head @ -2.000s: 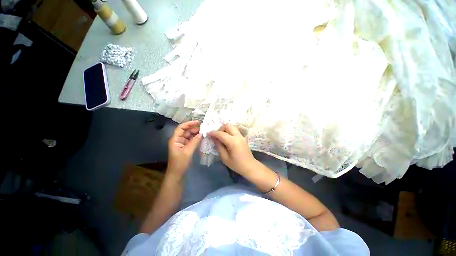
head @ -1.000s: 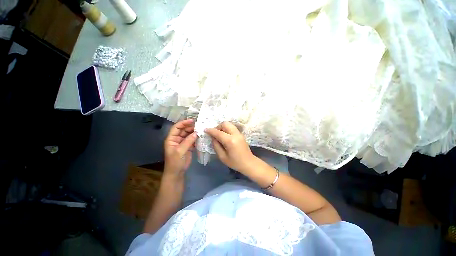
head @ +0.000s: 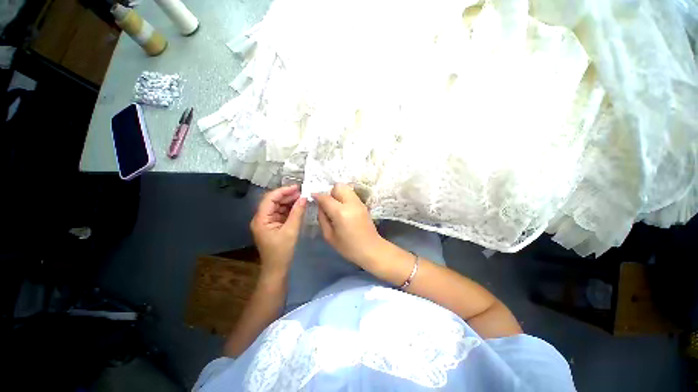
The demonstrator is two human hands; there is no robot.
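Note:
The ivory lace garment (head: 428, 115), much of it overexposed, lies over the table and hangs past its near edge. My left hand (head: 277, 224) pinches the lace edging between thumb and fingers, palm partly up. My right hand (head: 346, 222) pinches the same edging just to the right, knuckles up. The fingertips are close together at a small white piece of lace (head: 316, 182). A needle or thread cannot be made out.
On the table (head: 207, 73) at the left lie a smartphone (head: 132, 141), pink-handled snips (head: 180, 135), a speckled white clump (head: 158, 89), a tan cone (head: 141, 32) and a white cone (head: 179, 15). A wooden box (head: 222, 292) stands below.
The view has shifted a little, so the table items sit further left. Both hands still pinch the edging; less of it hangs below the fingers, and the right hand has turned slightly.

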